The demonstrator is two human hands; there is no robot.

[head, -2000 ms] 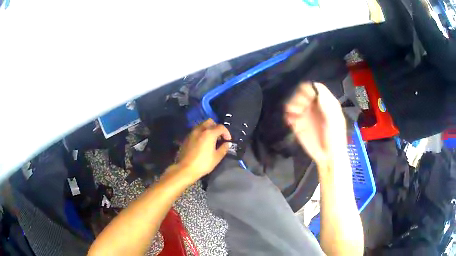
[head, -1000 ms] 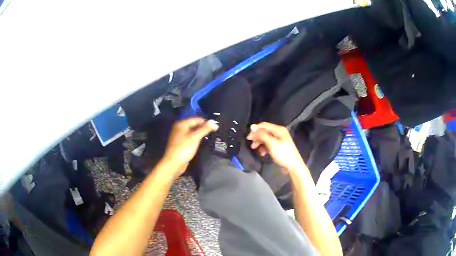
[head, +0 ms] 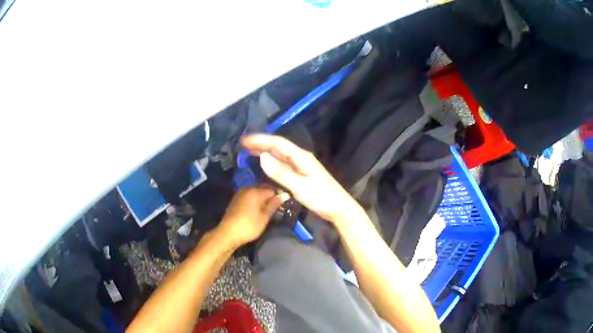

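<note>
A dark cloth piece (head: 300, 138) lies over the blue crate's near rim by the grey-trousered knee, mostly hidden by my hands. My left hand (head: 250, 213) is at its lower left, with fingertips together beside a small whitish spot. Whether they pinch cloth or a tag is unclear. My right hand (head: 294, 174) is above and right of my left hand, fingers stretched to the left, with nothing visible in it. It covers the white marks on the piece.
The blue crate (head: 492, 227) holds dark cloth and a white strip. A red stool (head: 497, 140) stands behind it, another red stool (head: 231, 319) at the bottom. The white table (head: 130, 71) overhangs the top left. A blue pedal (head: 142, 195) and scraps lie on the speckled floor.
My right hand first drew back from beside the cloth piece, fingers curled, then moved left over it with fingers stretched. My left hand moved slightly down. The white marks are now covered.
</note>
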